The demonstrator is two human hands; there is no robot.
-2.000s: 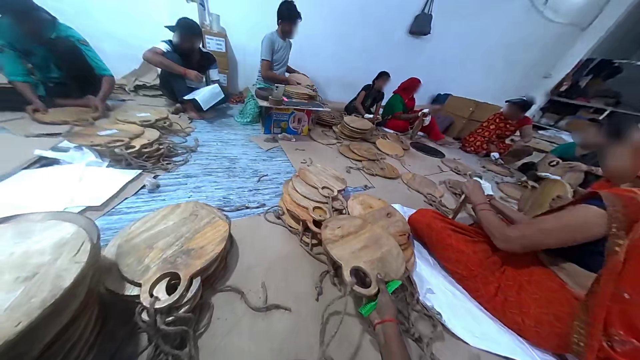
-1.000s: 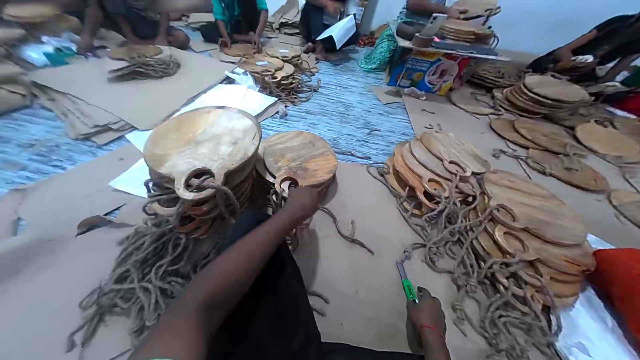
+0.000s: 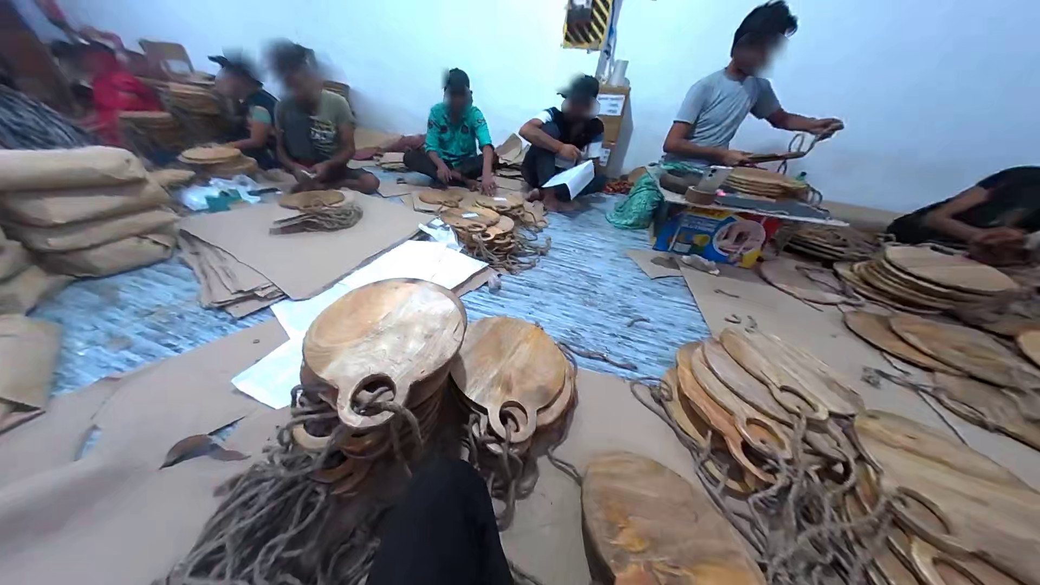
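Neither my left hand nor my right hand shows in the head view. A round wooden board stands tilted at the bottom edge; whatever supports it is outside the frame. Left of it, beyond my dark-clothed knee, sit a tall stack of round handled wooden boards and a lower stack. Rope loops pass through the handle holes and hang in a tangle. At the right lean more boards with rope, beside larger boards.
Cardboard sheets and a white sheet lie on the floor. Several people sit farther back, one handling a rope at a low table with a printed box under it. Wrapped brown bundles are piled at the left.
Both hands, one of which held a green-handled cutter, have left the view. A single board has come into the lower middle. The view has tilted up.
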